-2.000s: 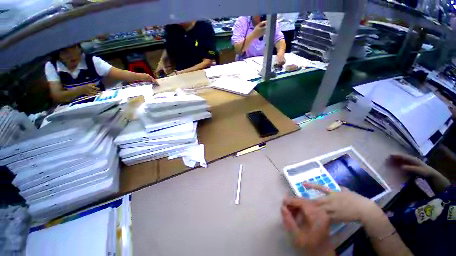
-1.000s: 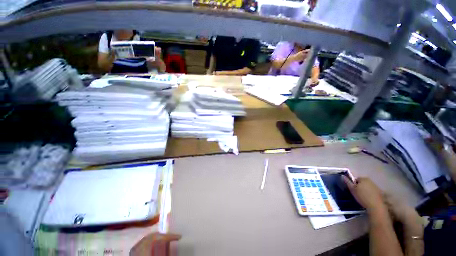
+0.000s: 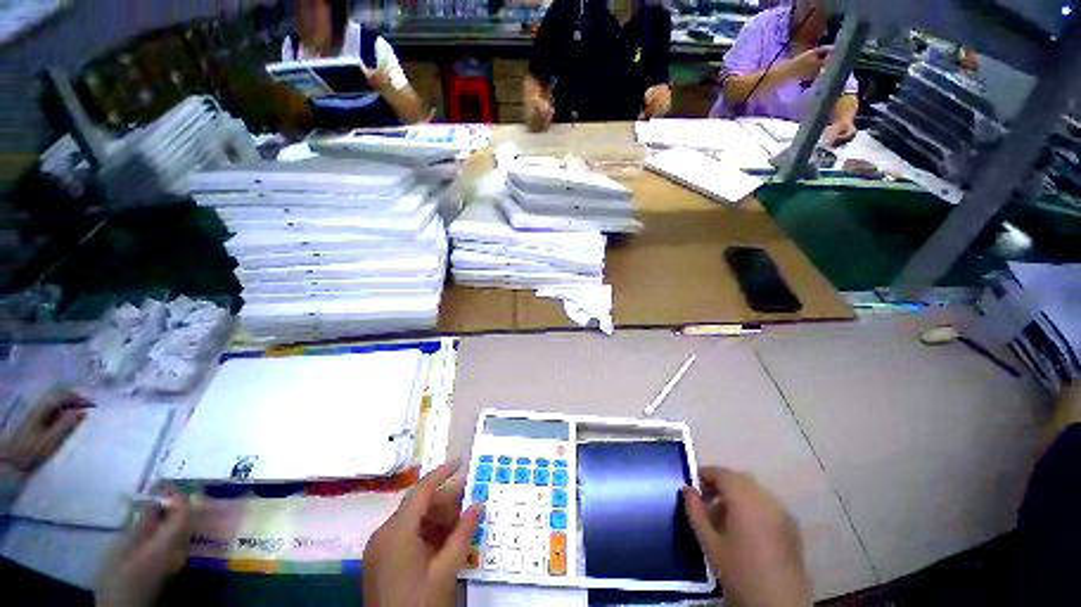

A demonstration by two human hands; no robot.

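A white calculator (image 3: 519,510) with blue, white and orange keys and a black writing panel (image 3: 640,510) lies in front of me at the bottom centre. Its narrow grey display is at the top of the key half. My left hand (image 3: 417,540) grips its left edge, thumb by the keys. My right hand (image 3: 749,536) grips its right edge, fingertips at the black panel. Part of another white piece (image 3: 525,595) shows beneath its lower edge. A thin white stylus (image 3: 671,384) lies on the bench just beyond it.
Tall white case stacks (image 3: 338,255) stand behind left, shorter stacks (image 3: 530,255) on cardboard (image 3: 676,273). A smartphone (image 3: 762,279) lies on the cardboard. White slabs (image 3: 302,415) lie on a printed sheet at left. Another person's hands (image 3: 148,551) are far left. Coworkers sit opposite; metal posts rise right.
The view has turned right and the calculator now lies centred before me, between both hands. Earlier it lay farther right with hands on it. The coworker opposite has lowered a held calculator slightly.
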